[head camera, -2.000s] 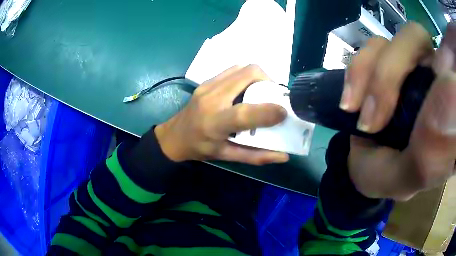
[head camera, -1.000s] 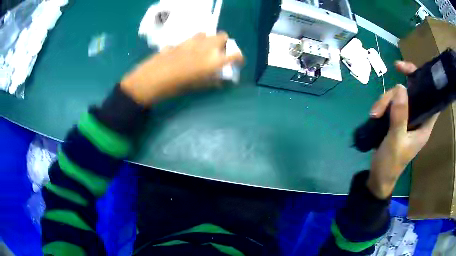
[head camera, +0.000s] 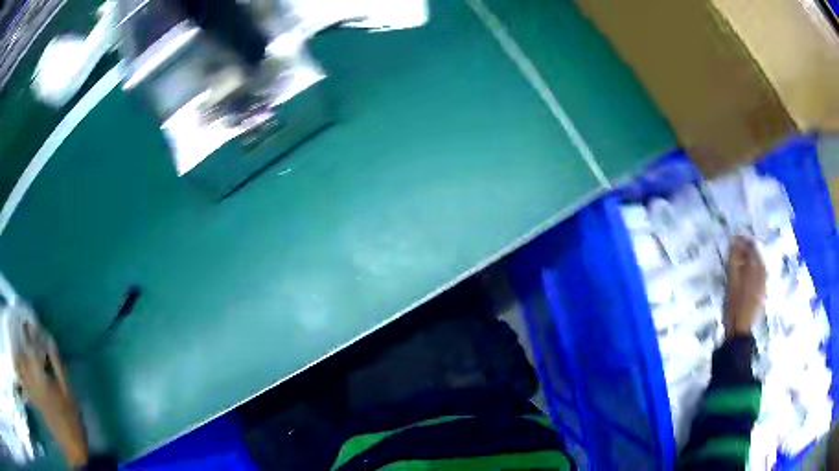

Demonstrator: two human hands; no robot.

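Observation:
My right hand (head camera: 745, 285) is over a heap of white brackets (head camera: 681, 304) in the blue bin at the right. It is blurred, and I cannot tell if its fingers hold a bracket. My left hand (head camera: 48, 377) is at the far left edge, on or beside a white object (head camera: 14, 405) that is blurred and cut off by the frame. I cannot tell what that object is or if the hand grips it. A short black piece (head camera: 127, 305), perhaps a cable, lies near it on the green bench.
The screw feeder (head camera: 267, 138) stands on the bench (head camera: 386, 212) at upper left, with a blurred dark shape above it. White pieces (head camera: 386, 11) lie behind it. A brown cardboard box (head camera: 690, 83) is at upper right. The bench's white edge runs diagonally above the blue bin (head camera: 598, 322).
The view has swung right. My right hand no longer holds the screwdriver and has moved into the bin. My left hand now shows at the far left. The white base plate once in it is not identifiable.

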